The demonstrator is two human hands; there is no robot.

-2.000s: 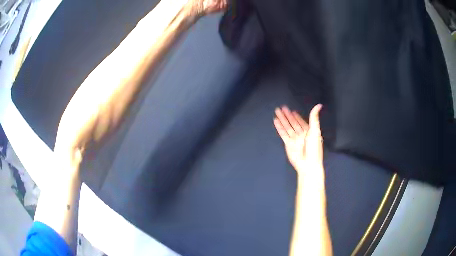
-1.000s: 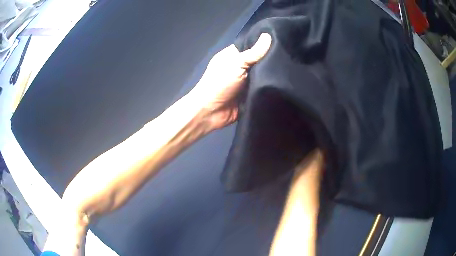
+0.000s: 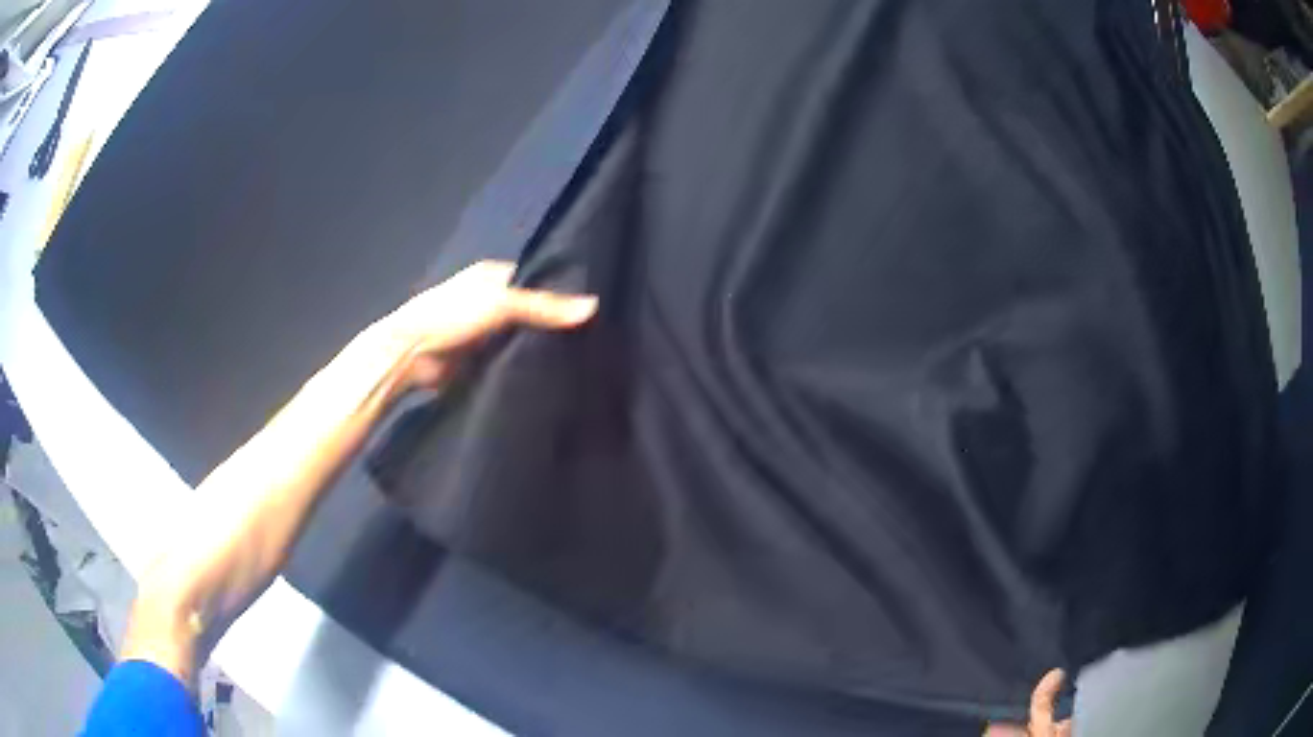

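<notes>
A black fabric ply (image 3: 850, 389) lies loose and rippled over the middle and right of the flat dark lay (image 3: 303, 187). My left hand (image 3: 483, 317) grips the ply's left edge, thumb on top, fingers partly hidden under the cloth. My right hand (image 3: 1048, 706) is at the bottom right, mostly cut off by the picture's edge, with fingertips at the ply's near corner. The fingertips look closed on the cloth.
The white table border (image 3: 108, 468) runs along the near left side. A dark thin tool (image 3: 61, 115) and a yellowish strip (image 3: 65, 184) lie at the far left. A red object (image 3: 1207, 12) and a pale wooden bar (image 3: 1292, 108) are at the upper right. Scraps lie beyond the border at left.
The ply has been drawn left and toward me, opened out over the lay, and now covers the brass rail. My left hand has moved down and left; my right hand has come out from under the cloth.
</notes>
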